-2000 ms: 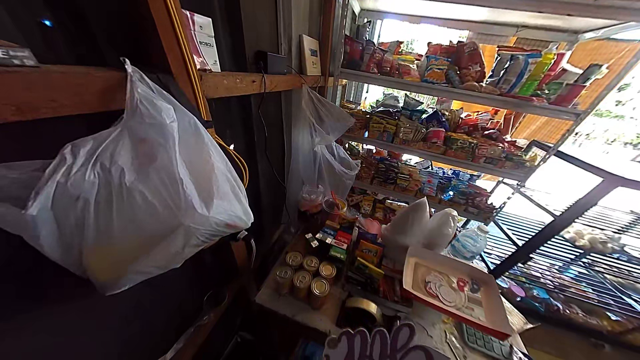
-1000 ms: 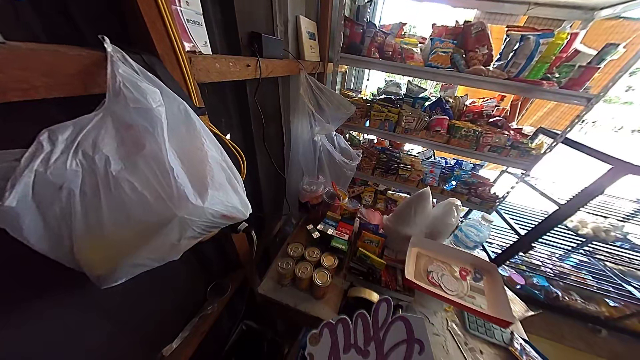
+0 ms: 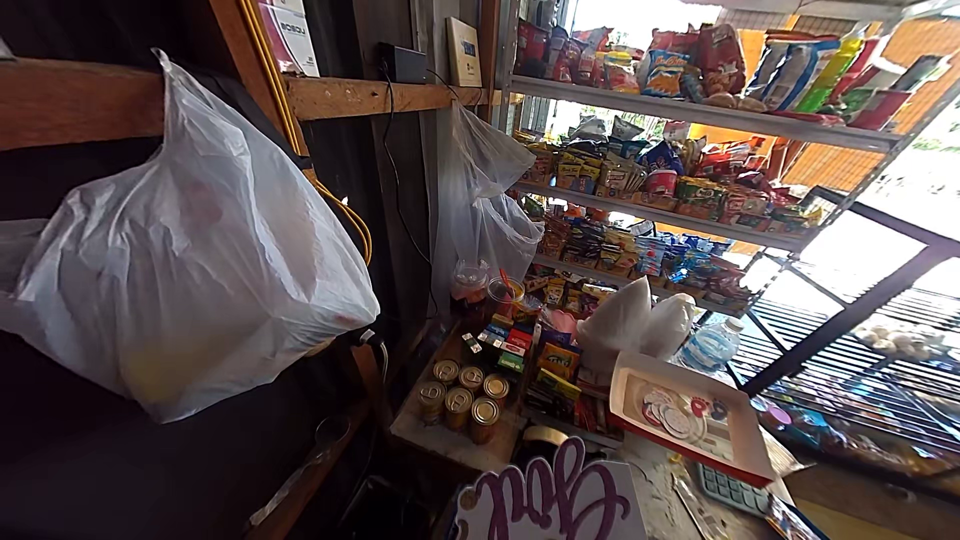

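Note:
Neither of my hands shows in the head view. At the bottom stands a cut-out sign (image 3: 551, 495) with purple lettering, its lower part cut off by the frame; what supports it is hidden. Several metal cans with pull-tab lids (image 3: 459, 401) sit together on the left end of the table. To the right, a shallow red and white box (image 3: 750, 427) holds round flat pieces. A calculator (image 3: 731, 487) lies partly beneath the box's near side. A filled white plastic bag (image 3: 202, 247) hangs at the left.
Metal shelves (image 3: 705, 116) with snack packets rise behind the table. Thin plastic bags (image 3: 480, 187) hang from a wooden beam (image 3: 367, 97). A plastic water bottle (image 3: 712, 343) and white bags (image 3: 619, 319) stand near the box. Yellow cables (image 3: 274, 82) run down the wall. A dark wire rack is at right.
More of the purple-lettered sign shows at the bottom than two seconds ago. The view has shifted slightly.

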